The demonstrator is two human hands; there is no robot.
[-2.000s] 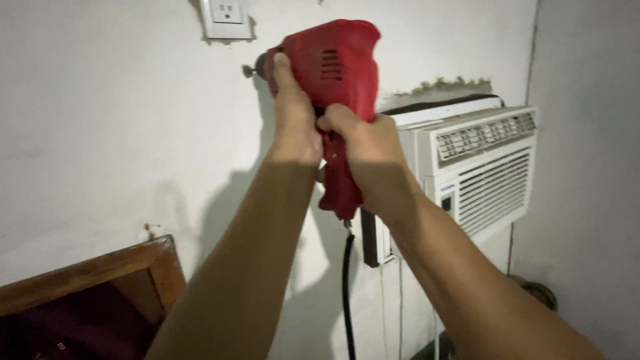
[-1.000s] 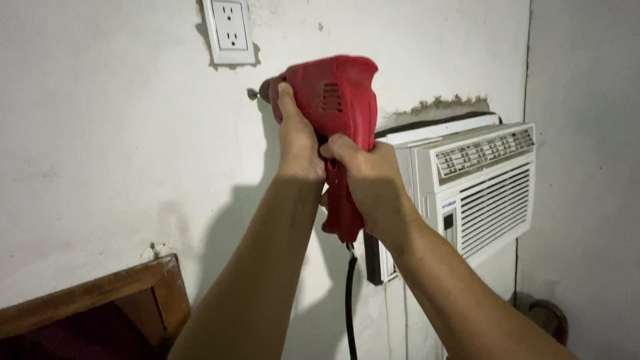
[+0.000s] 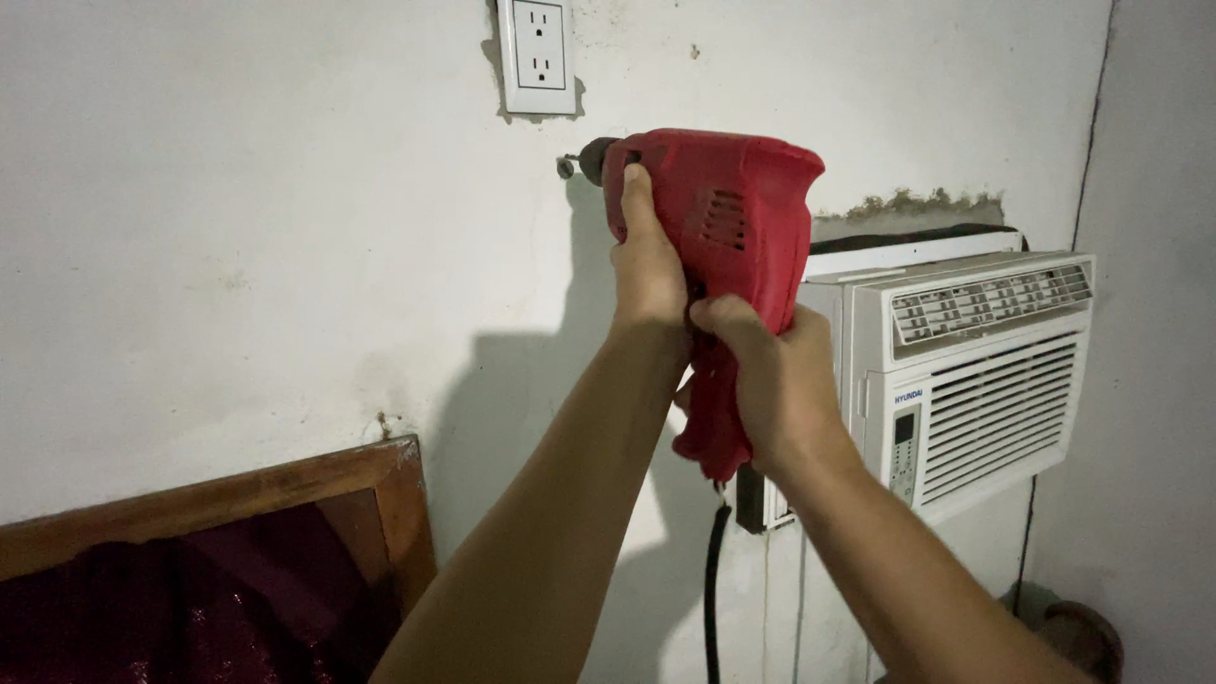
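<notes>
A red corded power drill (image 3: 708, 209) points left at the pale wall, its dark chuck (image 3: 597, 161) close to the surface. Beside the bit is a small round dark spot (image 3: 565, 169) on the wall; whether it is a hole or a fixing I cannot tell. My left hand (image 3: 649, 252) grips the front of the drill body, thumb up along its side. My right hand (image 3: 784, 375) is wrapped around the rear handle, with its thumb near the trigger area. From the handle's base hangs a black power cord (image 3: 714, 589). The bit's tip is too small to judge for contact.
Just above the chuck is a white wall outlet (image 3: 540, 57). A white Hyundai window air conditioner (image 3: 988, 380) juts from the wall at right, close to my right forearm. At lower left stands a wooden frame (image 3: 285, 484) with dark red cloth inside. A wall corner lies far right.
The view has shifted slightly, with the outlet and drill lower in it than two seconds ago. Both hands keep the same hold on the drill.
</notes>
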